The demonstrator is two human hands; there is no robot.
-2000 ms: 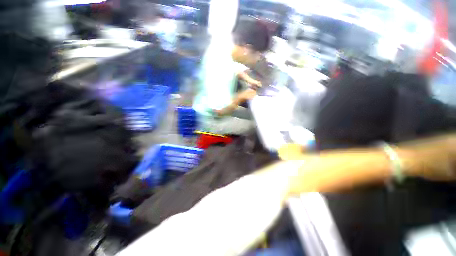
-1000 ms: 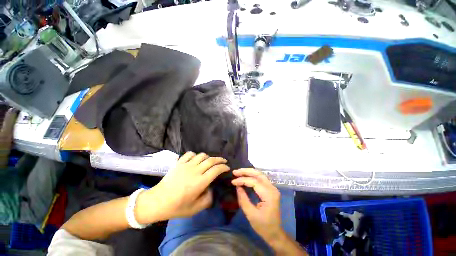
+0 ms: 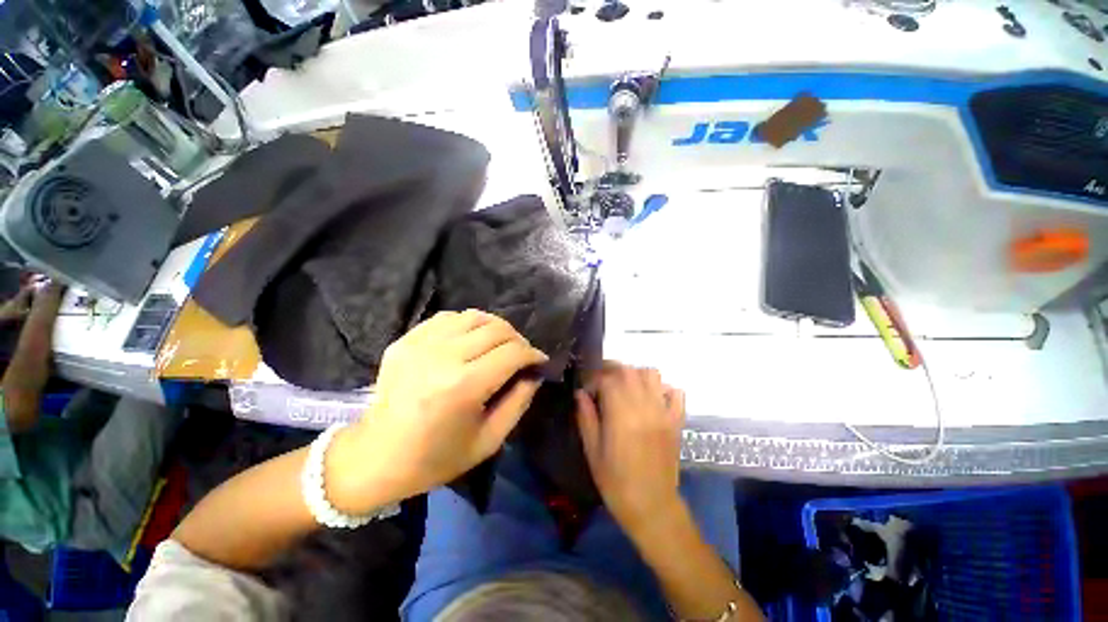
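A limp dark garment piece (image 3: 504,261) lies left of and up against the lit needle area (image 3: 595,249) of the white sewing machine (image 3: 717,134), and hangs over the table's front edge. My left hand (image 3: 444,395), with a white bead bracelet at the wrist, pinches the cloth near the front edge. My right hand (image 3: 636,437) holds the cloth's right edge just below the needle area; its fingertips are partly hidden by the cloth. More dark cut panels (image 3: 389,182) lie to the left on a tan board (image 3: 201,328).
A black smartphone (image 3: 808,255) with a white cable (image 3: 936,419) and red-yellow snips (image 3: 897,334) lie right of the needle. A printed ruler strip (image 3: 778,450) runs along the front edge. A blue basket (image 3: 1057,535) stands below right. Another person's arm (image 3: 30,352) shows at far left.
Two seconds ago the view was blurred and turned toward another worker. Since one second ago, both hands have moved up toward the needle with the cloth edge, and the right hand has closed on it.
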